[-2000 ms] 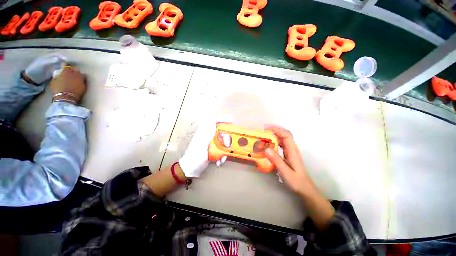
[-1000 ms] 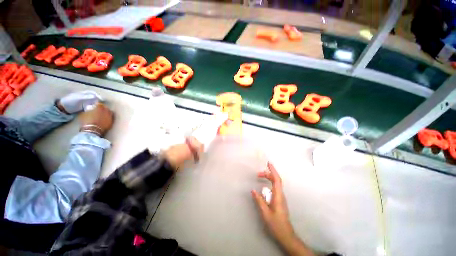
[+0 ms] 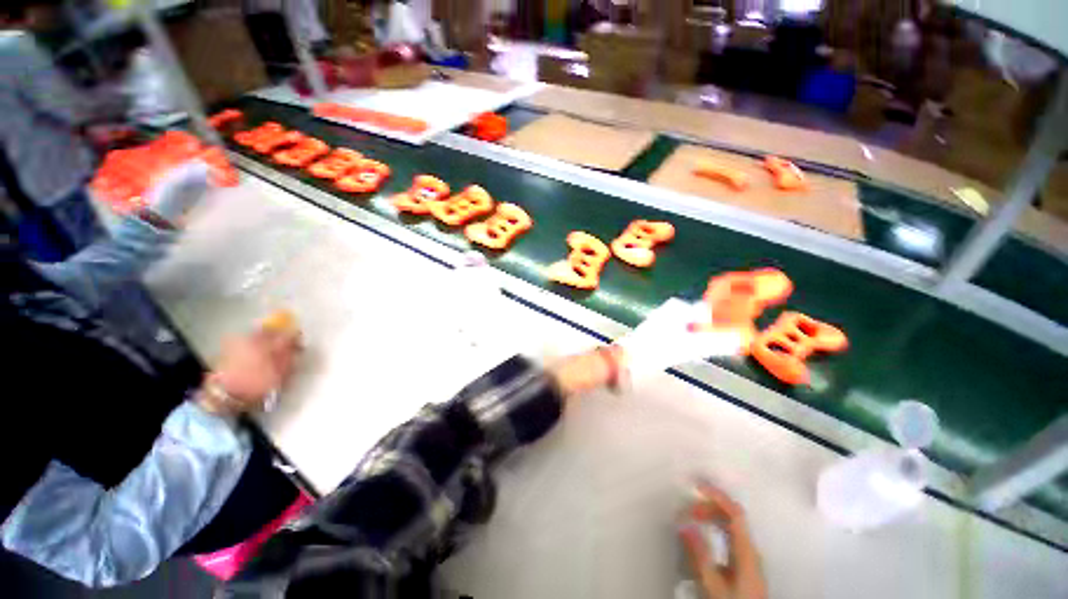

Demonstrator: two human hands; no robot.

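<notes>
My left hand (image 3: 682, 336), in a white glove with a red band at the wrist, reaches over the bench edge to the conveyor. Its fingers are on an orange controller grip shell (image 3: 746, 295), blurred. Another orange shell (image 3: 799, 343) lies right beside it. My bare right hand (image 3: 728, 550) is low over the bench, blurred, with a small white cloth (image 3: 693, 550) in its curled fingers. One shell (image 3: 580, 260) lies near the belt's front edge, with another (image 3: 643, 242) just behind it.
A translucent bottle (image 3: 869, 489) with a round open lid stands at right by a slanted post. The green belt (image 3: 550, 240) carries several more shells at left. A neighbour's hands and sleeves (image 3: 152, 491) are at left, by an orange shell pile (image 3: 152, 164). Cardboard sheets (image 3: 808, 211) lie beyond.
The shell in both my hands went to the belt in my left hand and now lies there released. My left hand has moved right to another shell. My right hand stayed over the bench. The view swung left and up.
</notes>
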